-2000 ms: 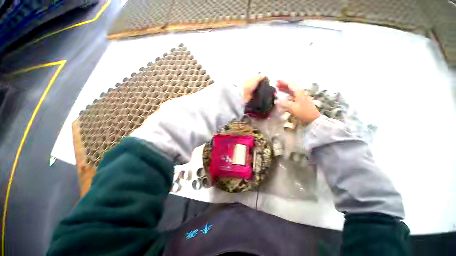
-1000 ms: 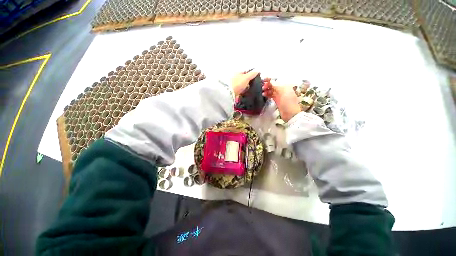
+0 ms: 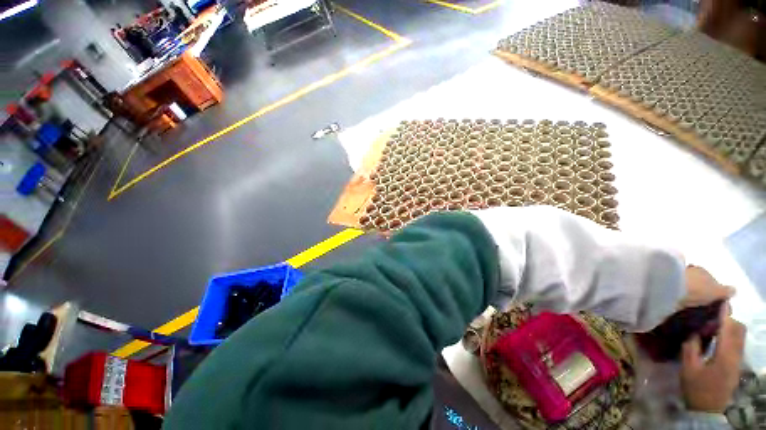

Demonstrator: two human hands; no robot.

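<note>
My left hand [image 3: 704,287] is at the right, its fingers at the upper edge of a dark crumpled lump [image 3: 679,329]. Its grip is too blurred to tell. My right hand [image 3: 714,369] is just below it, with a small grey piece [image 3: 710,346], perhaps a ring, between thumb and fingers. A pink packet [image 3: 548,357] with a pale label [image 3: 574,373] lies on a round patterned cushion [image 3: 516,388]. A ring-filled board [image 3: 351,200] lies beyond my left arm, which hides its near edge. Loose rings [image 3: 743,413] show blurred at the lower right corner.
More ring-filled boards [image 3: 588,82] line the table's far side. A blue bin of dark items [image 3: 206,315] and a red box [image 3: 139,385] stand low at the left. Beyond are a grey floor with yellow lines, an orange-brown desk [image 3: 186,86] and a white-topped table.
The view has swung left, so the table and hands now sit farther right and the floor and blue bin show. Both hands are still close together at the dark lump.
</note>
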